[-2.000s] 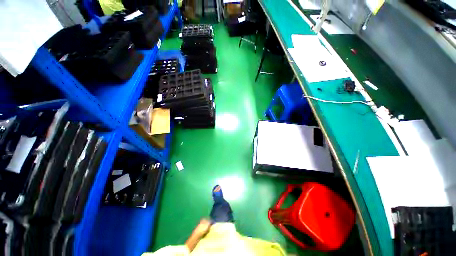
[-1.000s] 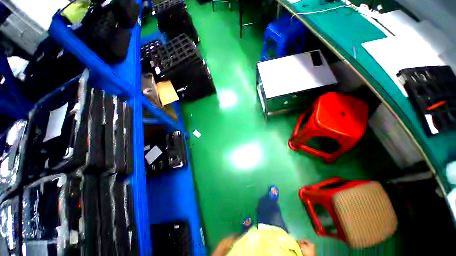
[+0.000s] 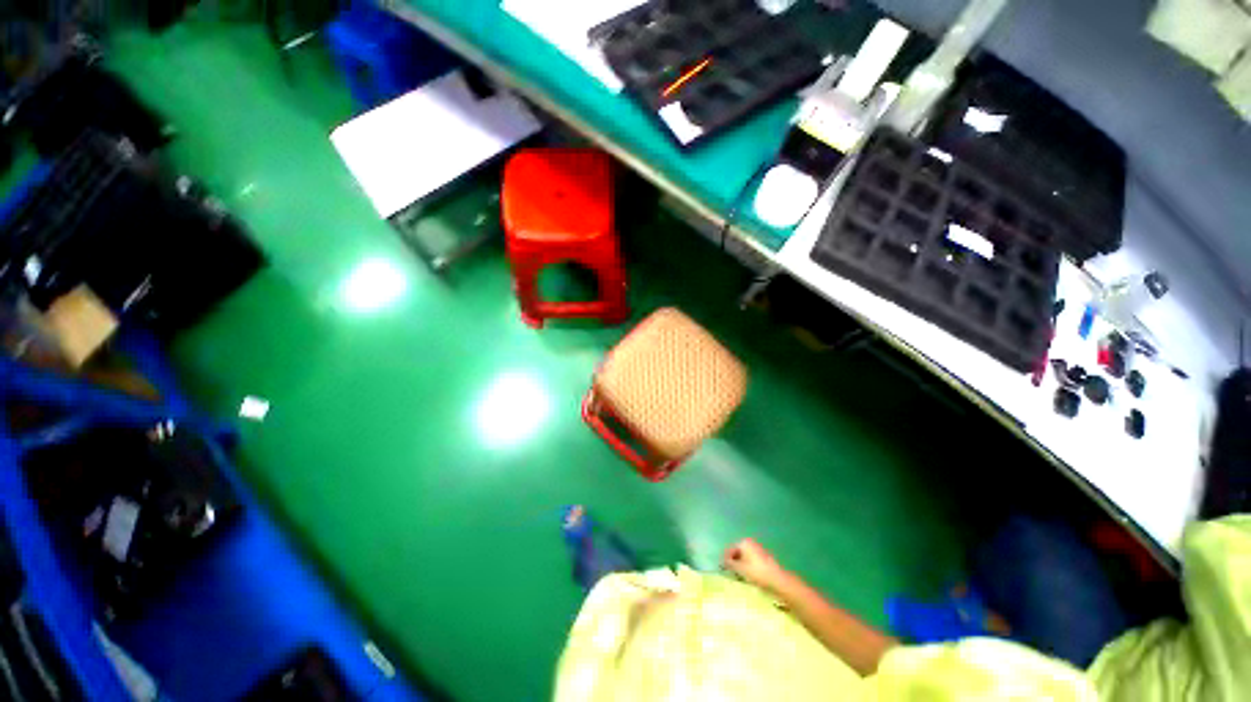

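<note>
My right hand (image 3: pixel 751 558) is at the bottom centre, small and blurred, over the green floor beside my yellow top. Its fingers look curled, but I cannot tell whether it holds anything. My left hand is not in view. Nearest in front is a red stool with a woven brown seat (image 3: pixel 672 384), which my hand does not touch. A black compartment tray (image 3: pixel 947 240) with a white label lies on the bench. Small dark parts (image 3: pixel 1095 390) lie on the white surface right of it.
A plain red stool (image 3: pixel 563 220) and a white-topped unit (image 3: pixel 432 137) stand by the bench. Another tray (image 3: pixel 707 69) and a tape dispenser (image 3: pixel 830 121) are on the bench. A blue rack (image 3: pixel 261 590) is at left. Another person's yellow sleeve (image 3: pixel 1221 590) shows at right.
The view has turned right, towards the bench. The stools now appear further left and higher, and the parts and second person have come into view. My left hand no longer shows.
</note>
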